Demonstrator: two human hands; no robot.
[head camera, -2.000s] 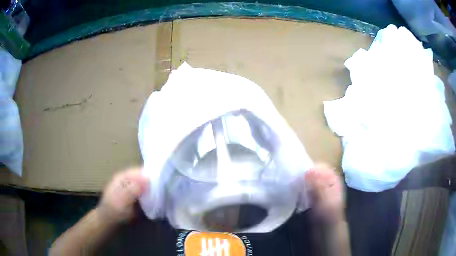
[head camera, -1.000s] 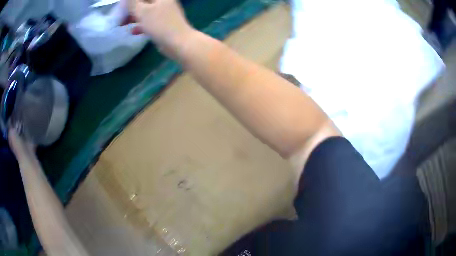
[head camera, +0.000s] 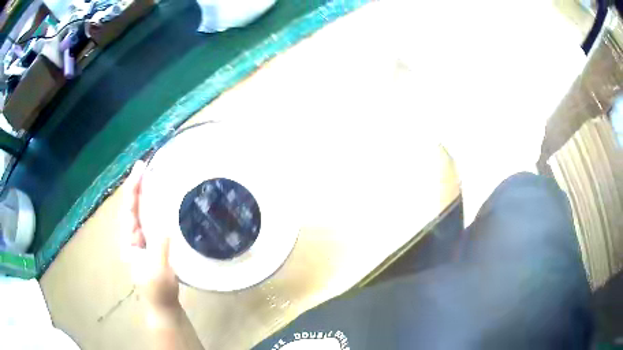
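Note:
My left hand (head camera: 156, 263) holds the side of a round white unit, whose base (head camera: 273, 258) faces the camera with a dark round centre (head camera: 220, 219). The unit is above the cardboard-covered bench (head camera: 89, 277); its upper right side is lost in glare. A large, overexposed white mass, apparently the pile of bags (head camera: 505, 89), is at the upper right. My right sleeve (head camera: 522, 239) reaches up toward it from the lower right. My right hand cannot be made out in the glare.
The dark green conveyor (head camera: 102, 147) curves beyond the taped green bench edge (head camera: 198, 102). A white unit (head camera: 19, 219) is at the far left, and a brown carton (head camera: 33, 92) is at the upper left. Corrugated sheets (head camera: 589, 198) stand at the right. White material (head camera: 20, 318) lies lower left.
The earlier unit and bag over the bench are gone from there. My left hand has brought a unit from the belt side over the bench. My right arm has swung from the belt toward the right.

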